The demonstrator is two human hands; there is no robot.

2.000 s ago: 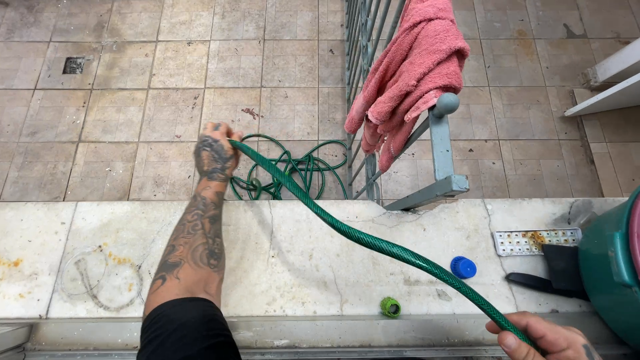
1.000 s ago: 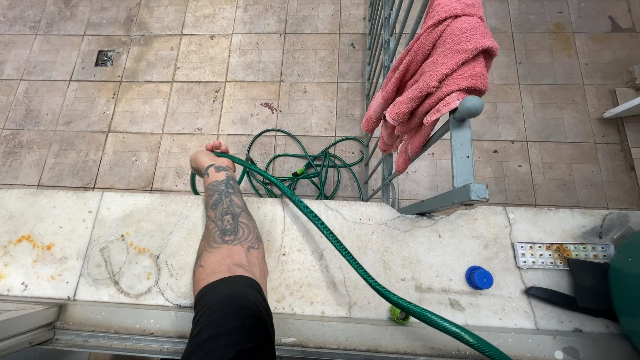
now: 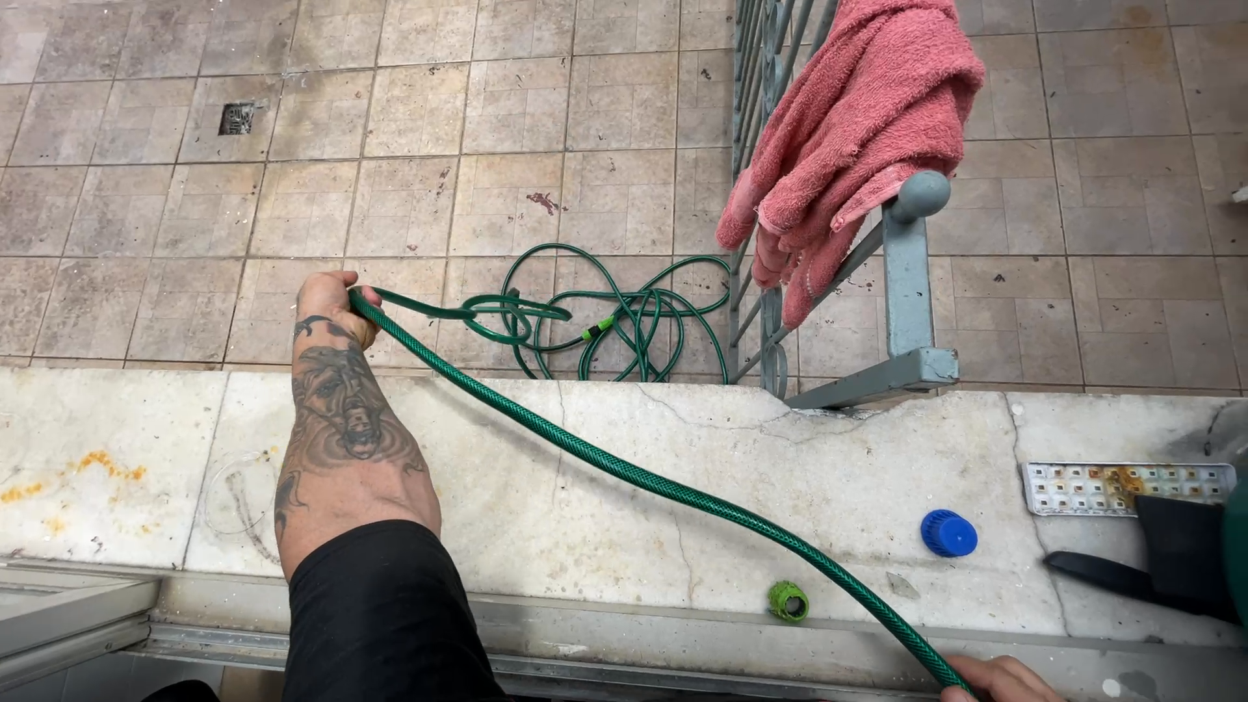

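A green braided garden hose [image 3: 624,466] runs slantwise over the marble sill. Out past the sill's far edge, my left hand [image 3: 336,304] is closed around it. At the bottom right, my right hand [image 3: 999,678] grips the hose, partly cut off by the frame. From my left hand the hose drops to loose coils [image 3: 643,322] on the tiled floor below, where a bright green and black connector [image 3: 597,329] shows. Beneath the hose, near the sill's inner edge, lies a light green plastic fitting [image 3: 788,602]. A blue plastic cap [image 3: 949,533] stands to the right of the hose.
A pink towel [image 3: 858,136] hangs on a grey metal railing [image 3: 907,283] at the sill's far edge. On the right lie a stained white LED panel [image 3: 1072,487] and a black-handled object [image 3: 1102,573], beside a dark green container [image 3: 1236,546]. A window track [image 3: 565,648] borders the sill.
My right hand, out of view one second ago, shows again at the bottom right. The hose has shifted, uncovering the light green fitting. My left hand stays on the hose.
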